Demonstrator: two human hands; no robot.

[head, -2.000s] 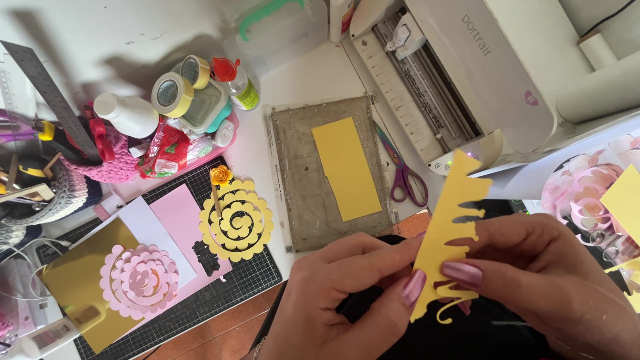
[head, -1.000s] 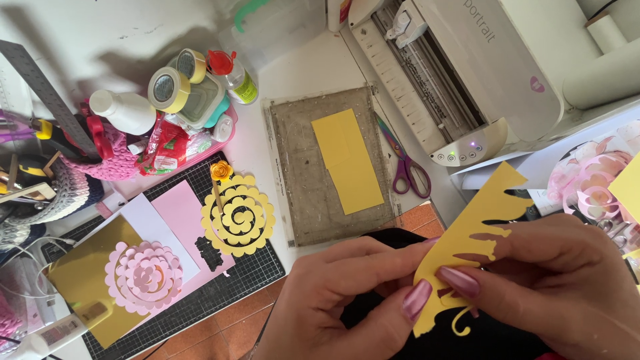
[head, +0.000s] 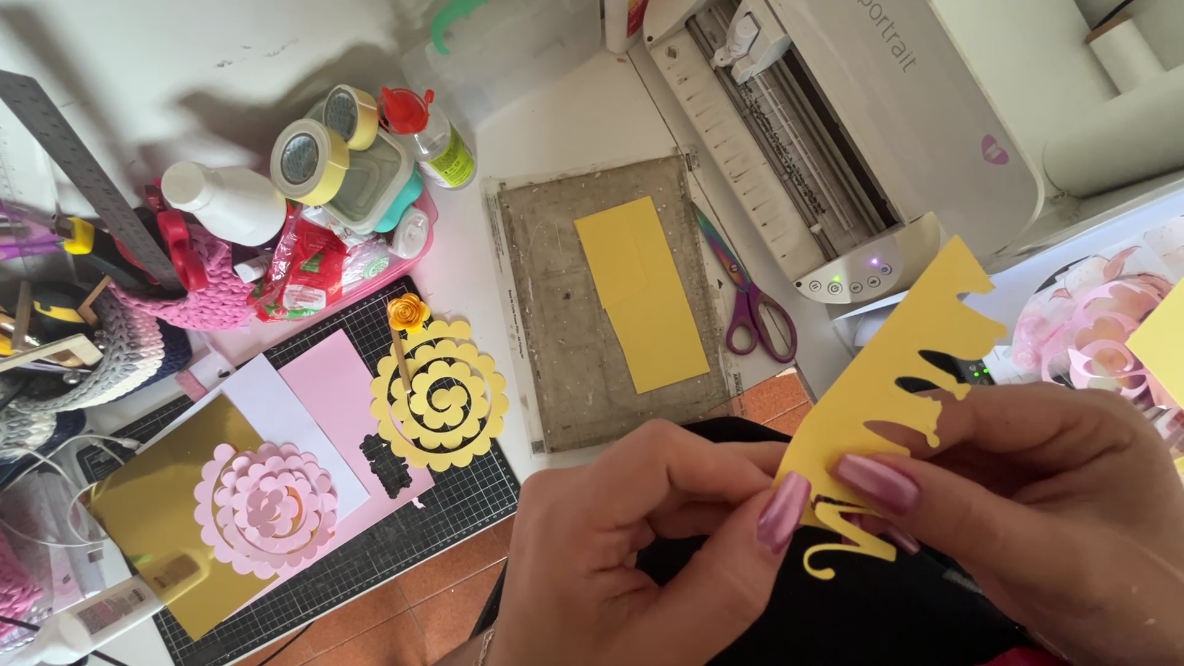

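Low at the right, my left hand [head: 647, 536] and my right hand [head: 1017, 490] both pinch a yellow cut-paper piece [head: 888, 361] between thumb and fingers. Its upper left edge is straight; its right edge has jagged, curly cut-outs, and a thin curled strip hangs at its lower end. Behind it, a yellow paper rectangle [head: 647, 296] lies on a worn cutting-machine mat [head: 555, 351]. Scissors with purple handles [head: 758, 319] lie beside that mat. My fingertips hide part of the held paper's lower end.
A cutting machine [head: 832, 120] stands at the upper right. At left, a black gridded cutting mat [head: 481, 499] carries a yellow paper spiral [head: 439, 393], a pink paper spiral [head: 268, 509] and gold card [head: 157, 509]. Tape rolls [head: 310, 162], a white bottle [head: 222, 199] and a red-capped bottle [head: 444, 148] stand behind.
The thin curled strip at the lower end of the yellow piece now hangs lower and more extended below my fingertips. Both hands still hold the piece.
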